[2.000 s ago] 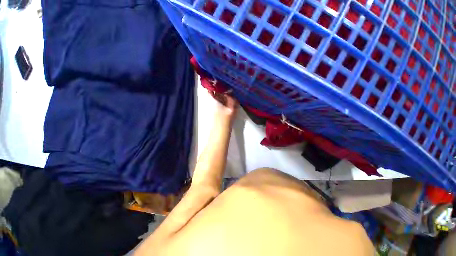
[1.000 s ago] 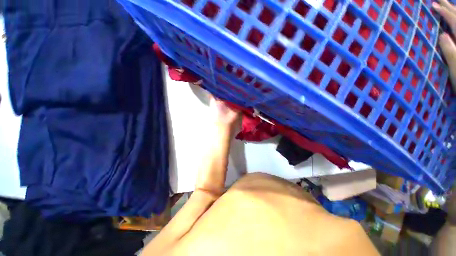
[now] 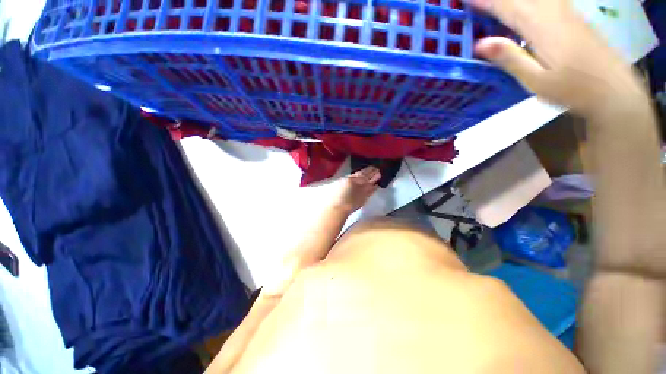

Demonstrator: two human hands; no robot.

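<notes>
A large blue lattice basket fills the top of the view, with red cloth behind its openings. Red cloth with a black part sticks out along its lower edge, over the white table. My left hand is just below the basket, its fingers against the black part; whether they grip is hidden. My right hand is blurred at the basket's right corner, thumb and fingers spread over it, fingertips partly cut off by the top edge.
A stack of navy garments lies on the white table at left. A dark small object is at the far left edge. Beyond the table's edge are a light box, a blue plastic bag and a blue surface.
The basket has turned and shifted left and up, its lower edge now nearly level. My left hand has moved right along the hanging cloth. My right hand has come further in with the basket's corner.
</notes>
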